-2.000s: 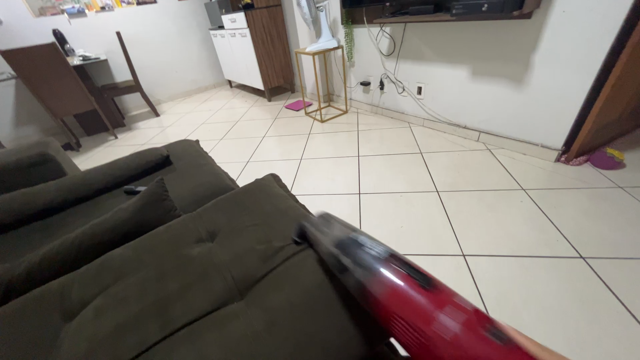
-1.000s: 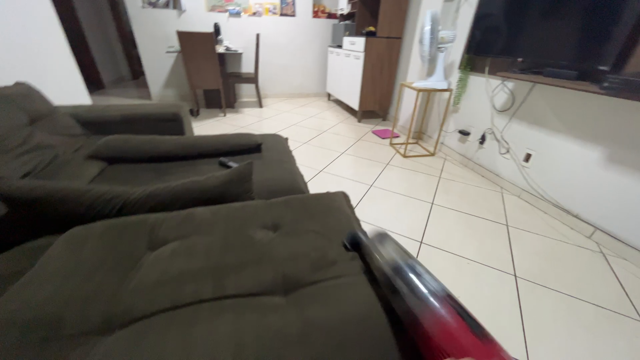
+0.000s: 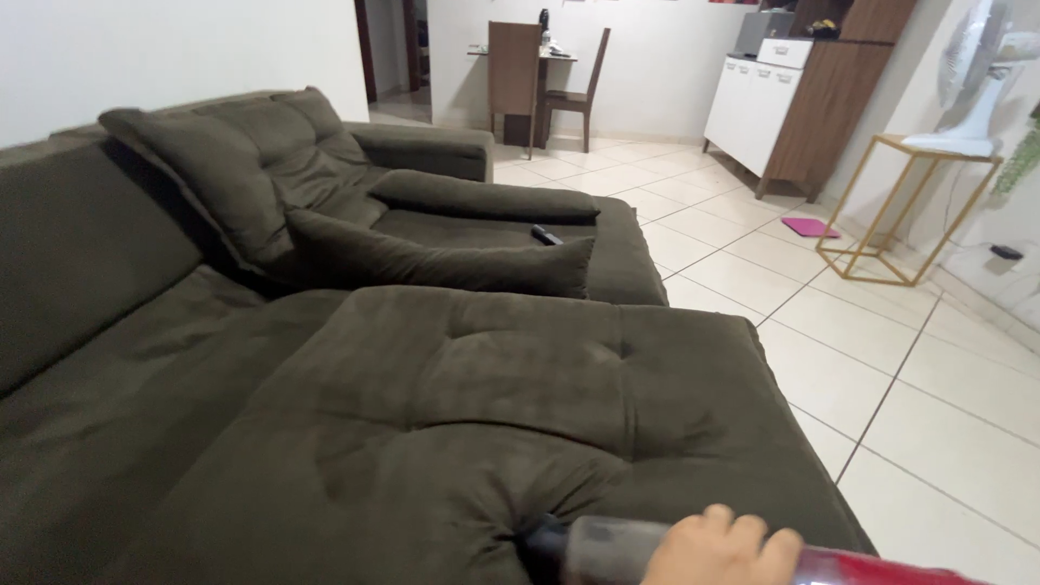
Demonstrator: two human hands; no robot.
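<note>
A hand, seemingly my left hand [image 3: 719, 548], comes up from the bottom edge and is wrapped over a handheld vacuum cleaner [image 3: 621, 540] with a translucent front and a red body. The dark nozzle [image 3: 543, 540] presses into the seat cushion of a dark green-brown fabric sofa [image 3: 520, 374], where the cloth puckers around it. The rear of the vacuum runs out past the lower right edge. My right hand is not visible.
A loose cushion [image 3: 455, 264] and a dark remote control [image 3: 546, 236] lie on the farther seat. Tiled floor [image 3: 918, 406] borders the sofa on the right. Beyond are a gold metal stand [image 3: 881, 213] with a white fan [image 3: 971, 97], a cabinet [image 3: 751, 114] and chairs [image 3: 513, 73].
The view has swung left, toward the sofa. The nozzle has moved from the seat's right edge to farther in on the cushion. A hand now shows over the vacuum's front part.
</note>
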